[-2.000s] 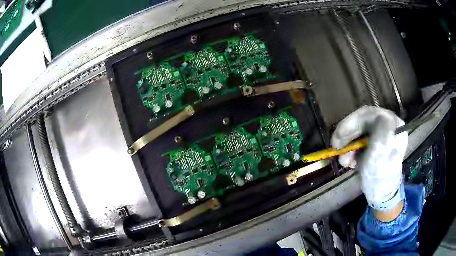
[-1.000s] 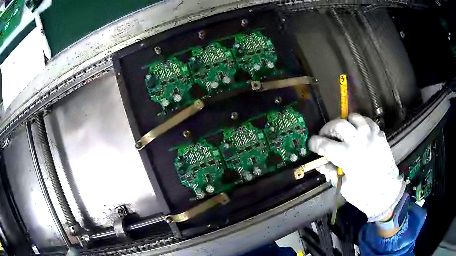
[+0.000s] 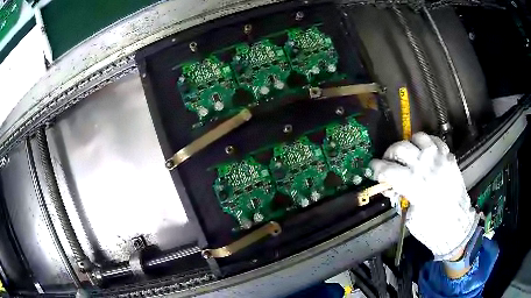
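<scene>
A black carrier (image 3: pixel 192 135) lies on the conveyor with two green circuit board strips, an upper one (image 3: pixel 261 65) and a lower one (image 3: pixel 298 167), each of three joined boards. Four brass-coloured clips sit beside the strips: upper left (image 3: pixel 211 138), upper right (image 3: pixel 349 90), lower left (image 3: pixel 243 240) and lower right (image 3: pixel 371 193). My right hand (image 3: pixel 432 192), in a white glove, is over the carrier's right edge, fingers at the lower right clip. It holds a thin tool with a yellow grip (image 3: pixel 406 113), metal part pointing down. Its fingertips are partly hidden. My left hand is out of view.
Conveyor rails run along the near side (image 3: pixel 303 250) and far side (image 3: pixel 110 49). Grey metal plates (image 3: pixel 113 163) and a roller bar (image 3: pixel 166 259) lie left of the carrier. More green boards (image 3: pixel 495 198) show at lower right. A green mat (image 3: pixel 87 23) is beyond.
The carrier has shifted right and slightly up in view. My right hand has moved from the rail to the lower right clip, and the yellow-gripped tool has turned from level to upright.
</scene>
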